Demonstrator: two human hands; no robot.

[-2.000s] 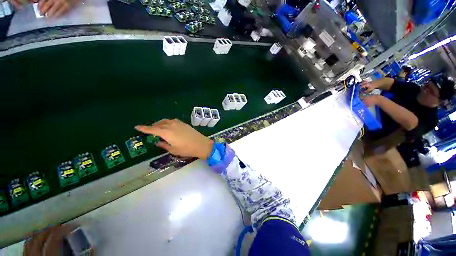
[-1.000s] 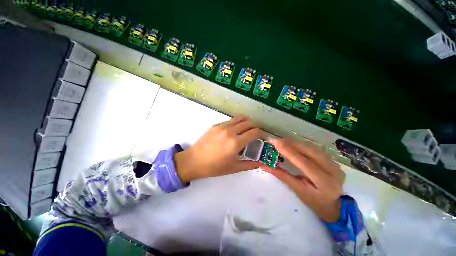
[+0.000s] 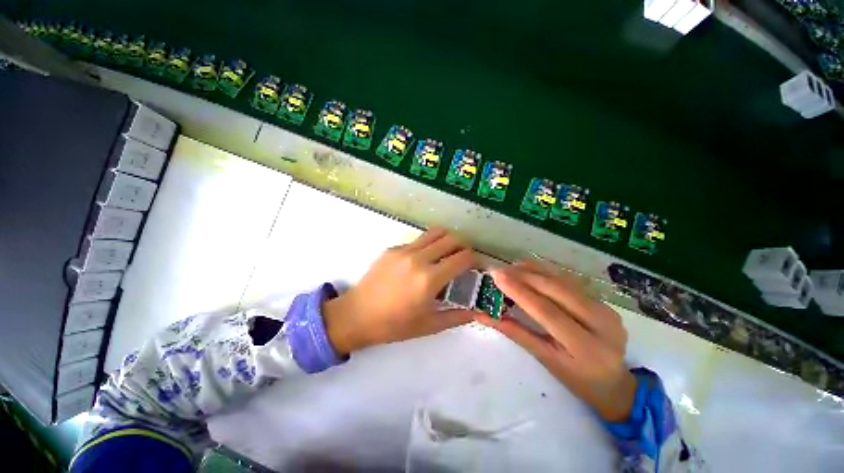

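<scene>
My left hand (image 3: 400,288) holds a small white plastic housing (image 3: 463,290) near the belt-side edge of the white bench. My right hand (image 3: 566,334) holds a green circuit board (image 3: 490,297) by its far end. The board stands at the housing's right side, its green solder face towards me. Its parts side is mostly hidden by my right fingers. How far the board sits inside the housing cannot be told.
A row of green boards (image 3: 465,170) lies along the near edge of the dark green belt (image 3: 389,55). White housing groups (image 3: 779,275) stand at the right. A black surface (image 3: 55,212) edged with white housings (image 3: 113,224) is at left. A crumpled white sheet (image 3: 463,439) lies near my body.
Two seconds ago my right hand was over the belt at the boards. Since one second ago both hands stay together, and less of the board shows beside the housing. White housing groups have moved at upper right.
</scene>
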